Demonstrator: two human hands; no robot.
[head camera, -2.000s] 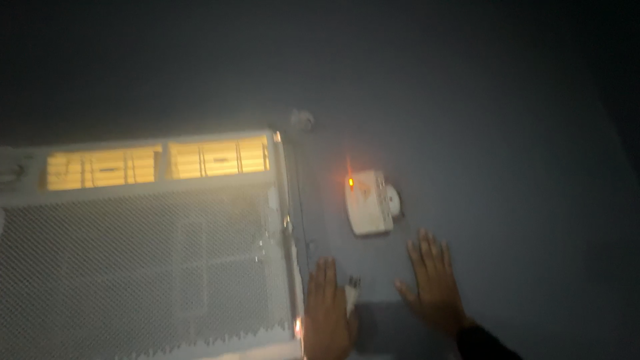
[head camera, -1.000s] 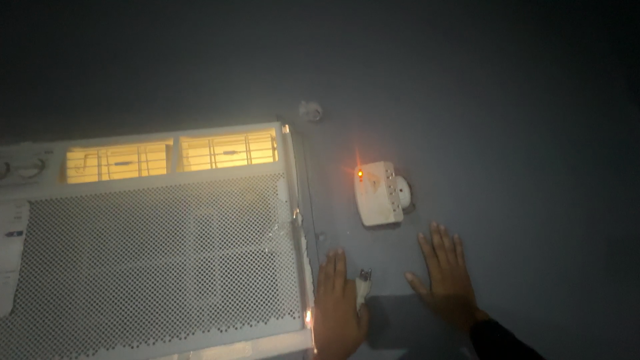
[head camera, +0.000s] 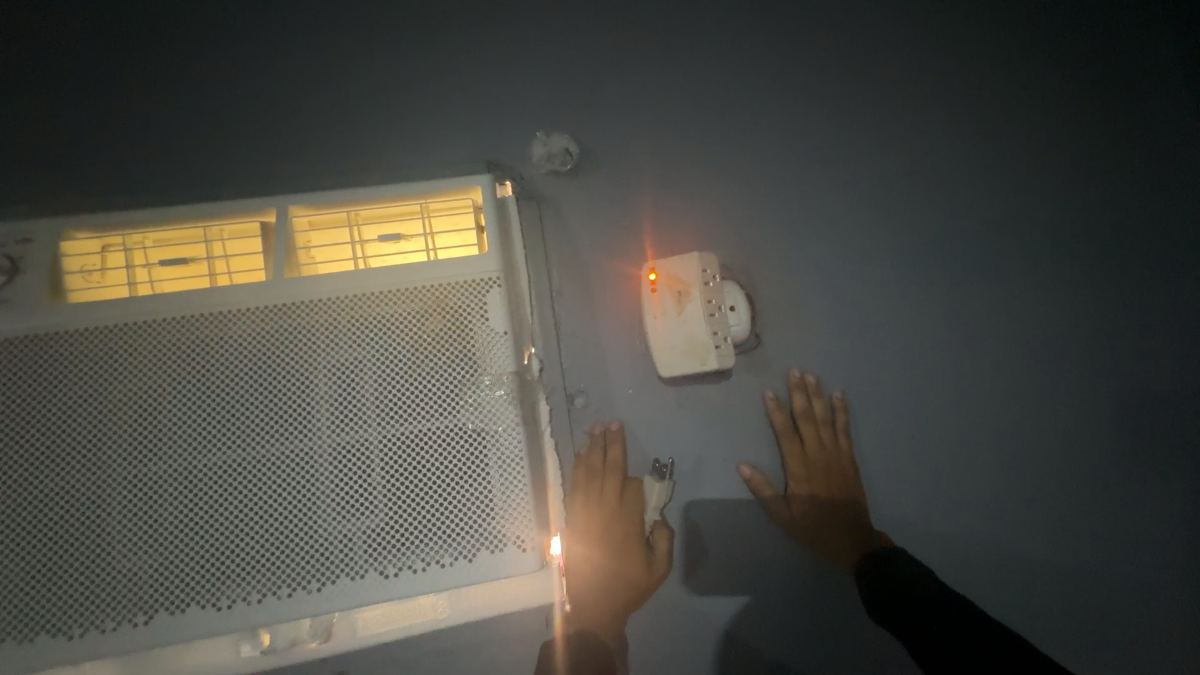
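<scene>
My left hand (head camera: 611, 534) is raised against the grey wall beside the right edge of a window air conditioner (head camera: 262, 450). A white three-prong plug (head camera: 658, 492) shows between its thumb and fingers; whether they grip it firmly is hard to tell. My right hand (head camera: 817, 469), in a dark sleeve, lies on the wall with fingers apart and holds nothing. Above and between both hands is a white multi-outlet adapter (head camera: 689, 314) with an orange light lit, mounted on a round white fitting (head camera: 739, 311) on the wall.
Yellow light shows behind the air conditioner's louvered vents (head camera: 389, 234). A gap with light coming through (head camera: 556, 546) runs along its right side. A whitish lump (head camera: 554, 151) sits on the wall above. Shadows fall on the wall between and below my hands.
The view has shifted somewhat and grown sharper. Both hands keep nearly the same places on the wall, and the plug stays at my left hand.
</scene>
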